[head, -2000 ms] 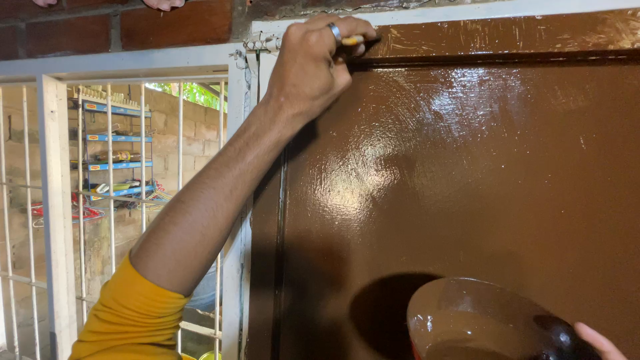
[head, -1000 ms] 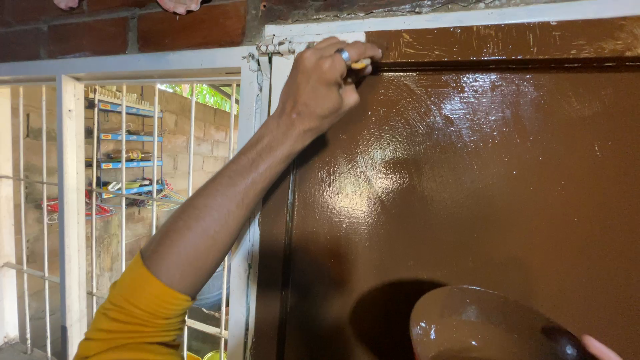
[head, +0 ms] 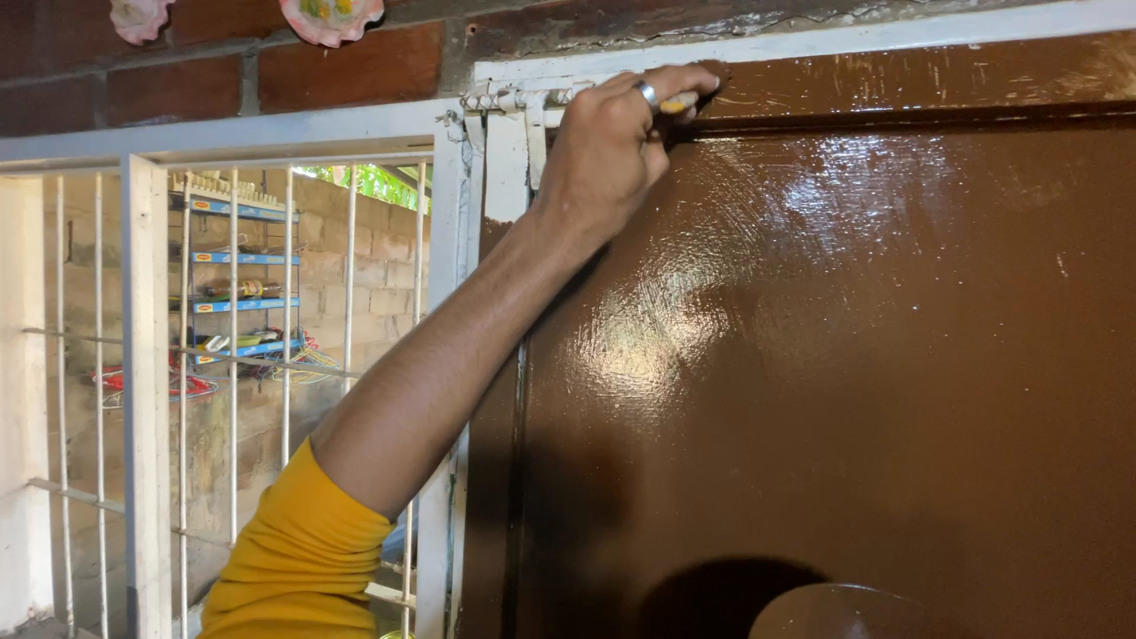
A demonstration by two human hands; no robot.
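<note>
My left hand (head: pixel 612 146), with a ring on one finger and a yellow sleeve on the arm, reaches up to the top left corner of a brown-painted door panel (head: pixel 799 355). Its fingers close around a small tool with a yellowish handle (head: pixel 679 103), apparently a paintbrush; its working end is mostly hidden. The fingertips are at the top rail (head: pixel 887 80), where brown paint meets white. Wet-looking brown paint shines on the panel. At the bottom edge shows the rim of a rounded container (head: pixel 834 612). My right hand is out of view.
A white frame (head: pixel 293 124) with vertical bars (head: pixel 234 293) stands left of the door. Beyond it, a rack with blue-edged shelves (head: pixel 244 258) is by a block wall. A white-painted hinge or bolt (head: pixel 510 99) is beside my left hand. Pink-edged ornaments (head: pixel 333 19) hang on the brick wall above.
The container sits lower in view, and the fingers of my right hand beside it have left the picture. My left hand stays near the door's top left corner, still holding the tool.
</note>
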